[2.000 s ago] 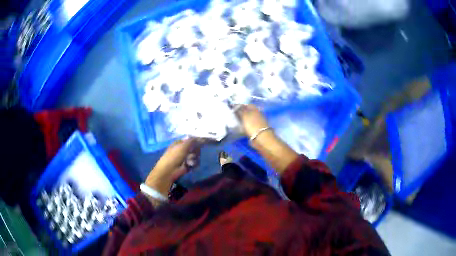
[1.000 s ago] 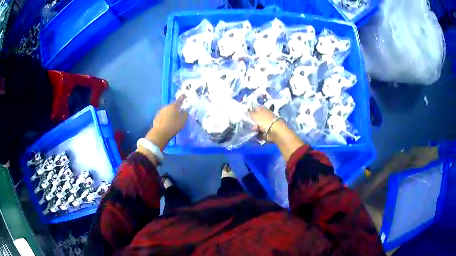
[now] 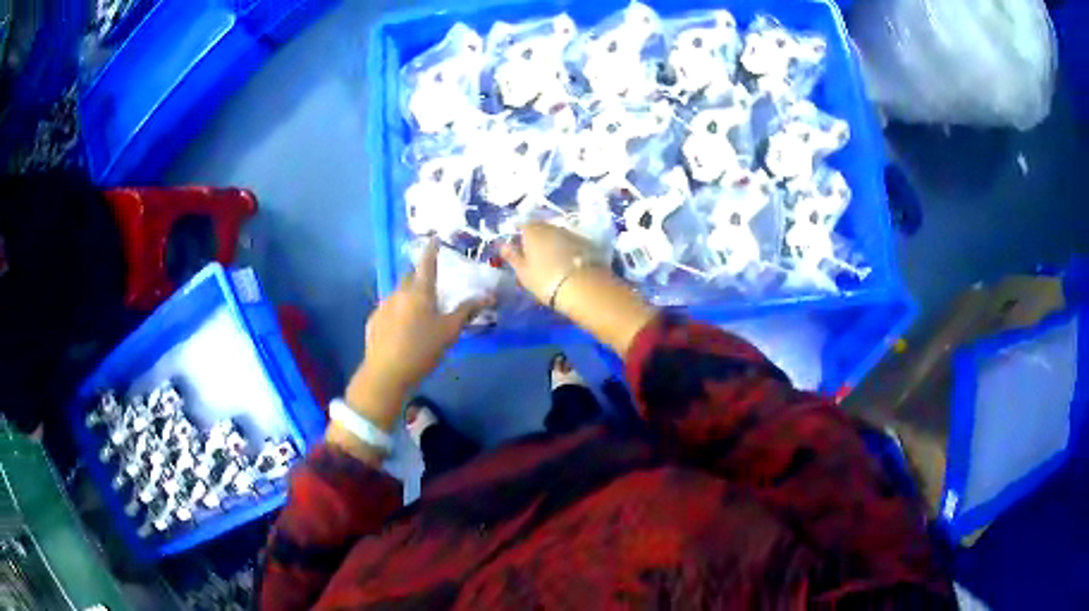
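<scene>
A blue packing tote (image 3: 385,155) in front of me holds rows of bagged units (image 3: 714,141), white with dark centres under shiny clear film. At its near left corner, my left hand (image 3: 404,334) has thumb and index around a bagged unit (image 3: 466,277). My right hand (image 3: 559,265) is at the same unit's right side, fingertips pinched at its bag edge beside thin white prongs. The hands partly hide this unit, and the exact grip of the right fingertips is hard to see.
Left: a supply tote (image 3: 313,418) with bare units (image 3: 179,460), a red stool (image 3: 179,215), a person's dark-clothed part (image 3: 54,275) and a blue tote (image 3: 149,90). Right: a bulky translucent bag (image 3: 961,60), brown cardboard (image 3: 920,412) and a blue-framed tote (image 3: 1021,406). Another tote (image 3: 878,346) lies beneath the packing tote.
The bagged unit has moved from the tote's near middle to its near left corner. My right hand has moved left, closer to my left hand. The view has shifted and become sharper.
</scene>
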